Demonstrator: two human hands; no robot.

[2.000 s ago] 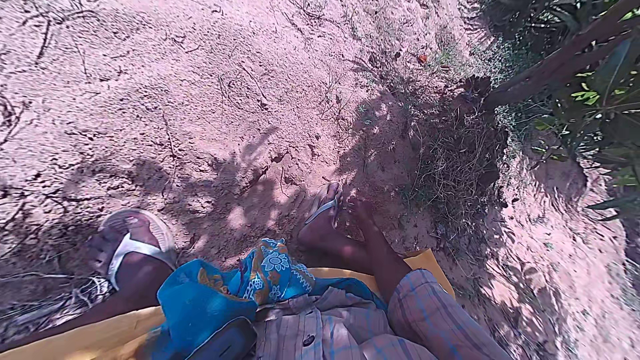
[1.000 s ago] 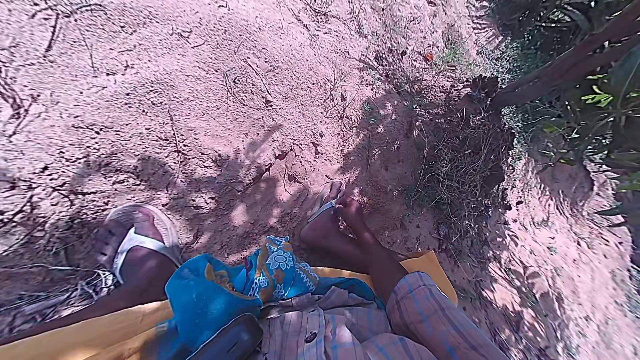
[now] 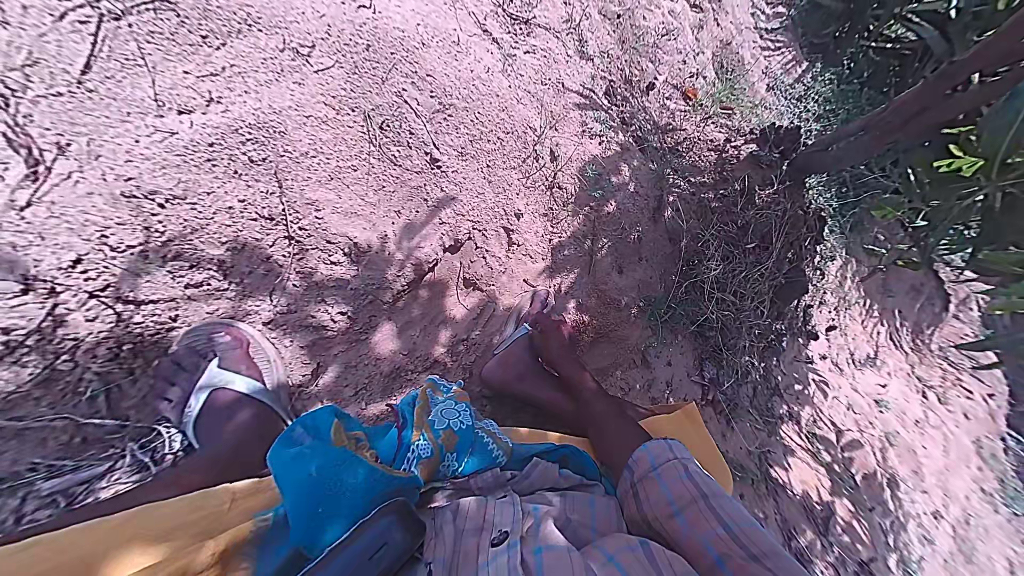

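Observation:
My right hand reaches down from a plaid sleeve to the foot at centre. Its fingers lie against the front of that foot, beside the pale strap of a flip-flop. Whether they grip anything is hidden. My left hand is not in view. At lower left the other foot wears a flip-flop with a white strap. Blue patterned cloth lies bunched over the lap, above yellow-orange fabric. A dark object, which I cannot identify, rests at the bottom edge.
Dry, reddish ground with thin twigs spreads ahead. A woody stem and green leaves stand at upper right. Dry grass and roots lie right of centre. Shadows cross the soil near the feet.

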